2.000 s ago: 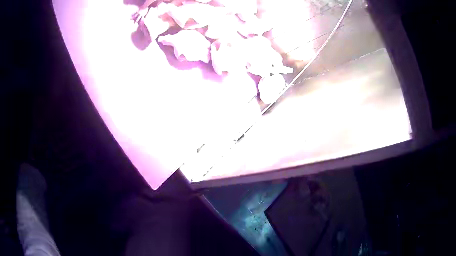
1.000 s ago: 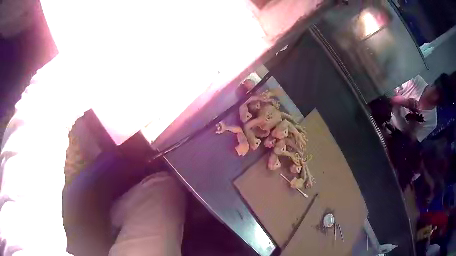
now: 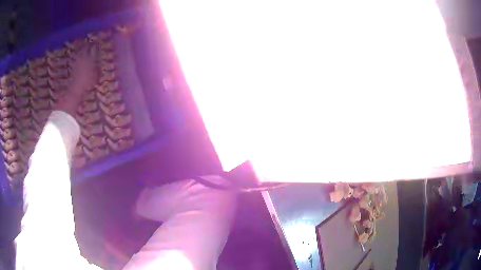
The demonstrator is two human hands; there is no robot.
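My left hand point(image 3: 82, 76), in a white sleeve, reaches into a blue crate point(image 3: 118, 163) at the left. It lies over dense rows of tan limbs point(image 3: 111, 108). The hand is blurred, its fingers point to the far side, and whether they grip a limb cannot be told. A pile of tan limbs point(image 3: 364, 208) lies on the bench at the lower right, partly on brown cardboard point(image 3: 337, 237). A thin stick point(image 3: 360, 240) with a pale tip lies beside the pile. My right hand is not in view.
A glaring, overexposed white panel point(image 3: 327, 95) fills the upper middle and right. A pale cloth-covered form point(image 3: 184, 211), possibly my leg, lies between crate and bench. The metal bench edge point(image 3: 279, 227) runs down from the panel's corner. Dark, unclear shapes show at the far lower right.
The view has swung toward the left, bringing the blue crate and my hand in it into sight. The limb pile now shows lower and farther right. The white sleeve now reaches into the crate.
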